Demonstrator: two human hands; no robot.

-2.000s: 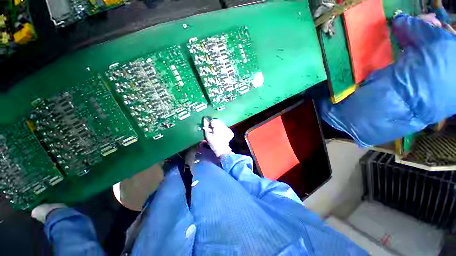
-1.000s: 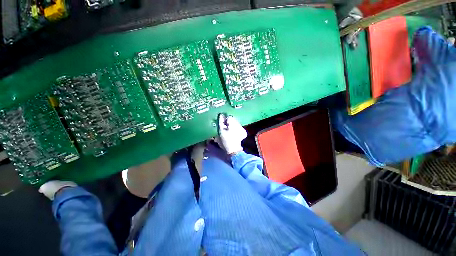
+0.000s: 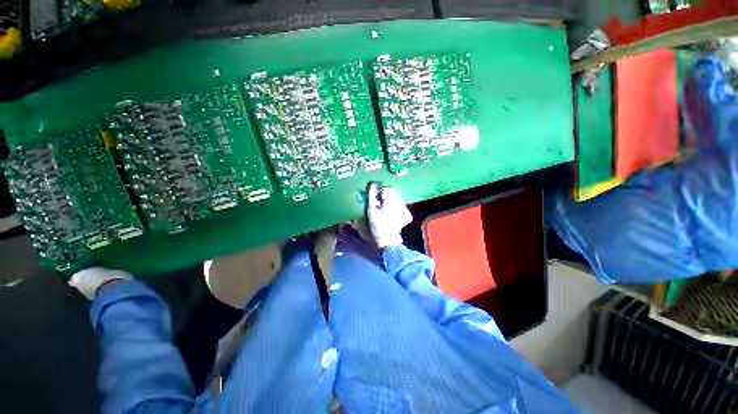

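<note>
Several populated green circuit boards lie in a slanting row on the green mat (image 3: 518, 105); the rightmost board (image 3: 425, 113) has a bright glare spot at its lower right. My right hand (image 3: 387, 212), in a white glove, is closed on a small dark hand tool (image 3: 373, 194) at the mat's front edge, below the gap between the two right boards. My left hand (image 3: 99, 280), also gloved, is at the lower corner of the leftmost board (image 3: 69, 194); its fingertips are partly hidden, so its hold is unclear.
A black tote (image 3: 518, 259) with a red sheet (image 3: 460, 251) stands right of my body. A round stool (image 3: 243, 275) is under the bench. At the right are another person's blue sleeve (image 3: 647, 222), a red panel (image 3: 646, 113) and a black crate (image 3: 663, 356). Dark line equipment runs behind the mat.
The view has shifted, so the boards and mat appear farther right. My right hand still holds the dark tool at the mat edge; my left hand stays by the leftmost board's corner.
</note>
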